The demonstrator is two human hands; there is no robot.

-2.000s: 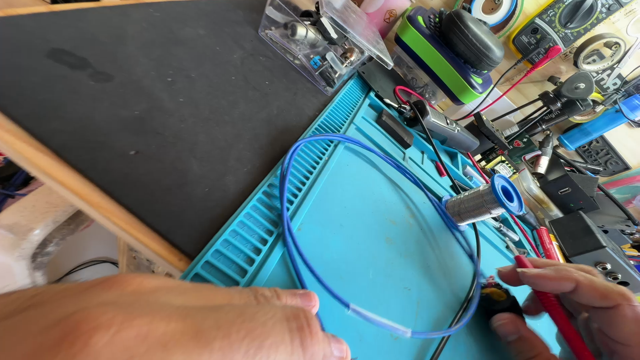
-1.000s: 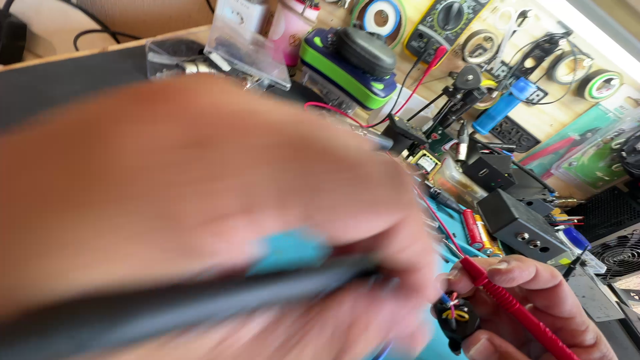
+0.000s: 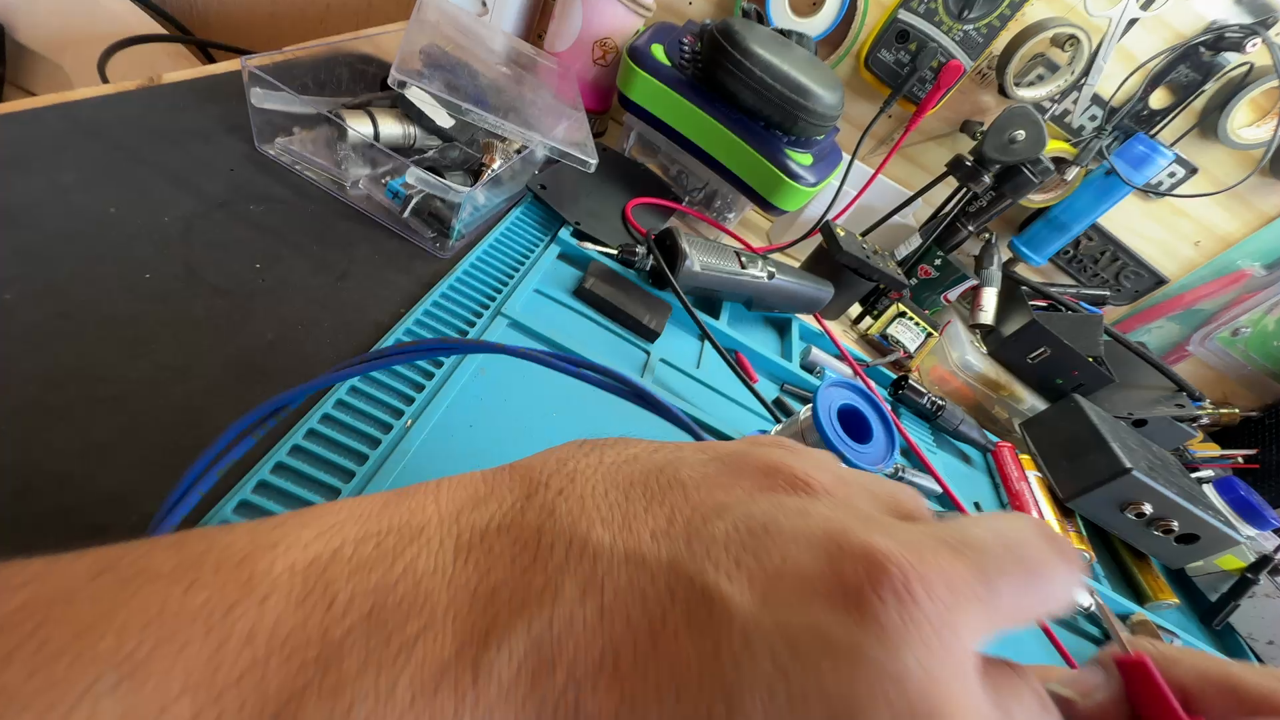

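Note:
My left hand [image 3: 700,570] reaches across the foreground from the left, back up, over the blue silicone work mat [image 3: 480,420]. Its fingertips are hidden, so what they hold cannot be told. At the lower right edge, partly cut off, my right hand [image 3: 1205,680] holds a red test probe [image 3: 1150,685], its metal tip pointing up and left beside my left fingers. A coiled blue cable [image 3: 440,348] arches behind my left wrist. Just beyond my left knuckles lies a solder spool [image 3: 855,424] with a blue flange. The red test lead [image 3: 900,430] runs over the mat.
Behind the mat are an open clear plastic box [image 3: 350,200] of connectors, a grey cordless tool [image 3: 740,275], a yellow multimeter [image 3: 925,40] and a helping-hand stand [image 3: 1010,140]. At right stand a black box with jacks [image 3: 1130,480] and batteries [image 3: 1040,490].
My left hand has moved right, close to my right hand. The black connector with coloured wires, seen by my right hand one second ago, is now out of sight. The view has shifted.

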